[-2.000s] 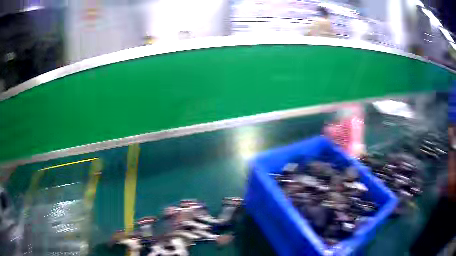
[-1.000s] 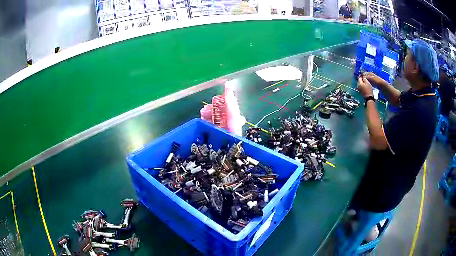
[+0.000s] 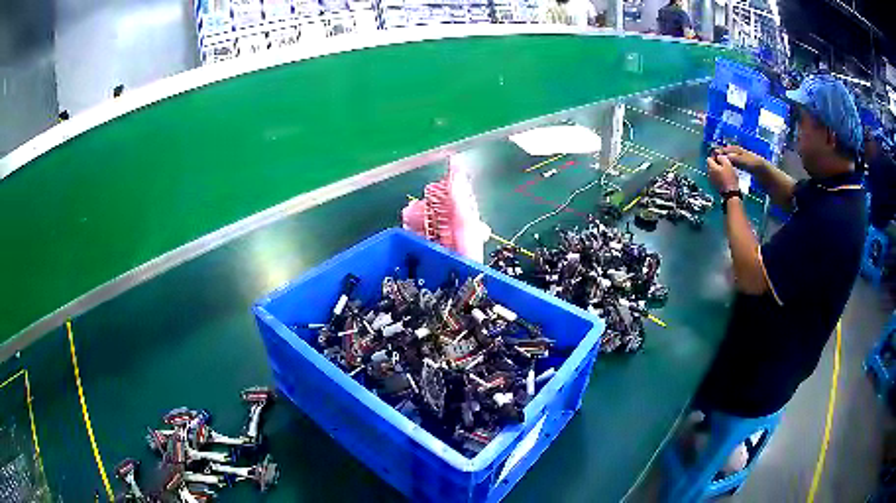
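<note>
Neither of my hands is in the picture. A blue tote (image 3: 368, 448) stands in front of me on the dark green bench, full of dark, white and brown wire harnesses (image 3: 442, 344). A small pile of harnesses (image 3: 201, 454) with white middles and brown-red and grey connectors lies left of the tote, near the lower edge of the view. A larger dark heap of harnesses (image 3: 599, 275) lies beyond the tote to the right.
A pink fan-like object (image 3: 442, 214) stands behind the tote. A low green partition (image 3: 324, 123) runs along the back. At right a person in a blue cap (image 3: 801, 255) sits holding something small. Blue crates (image 3: 737, 110) and another harness cluster (image 3: 673, 199) are farther off.
The view has swung right from the partition and the small pile to the tote and the seated person. In the last second it has shifted only slightly.
</note>
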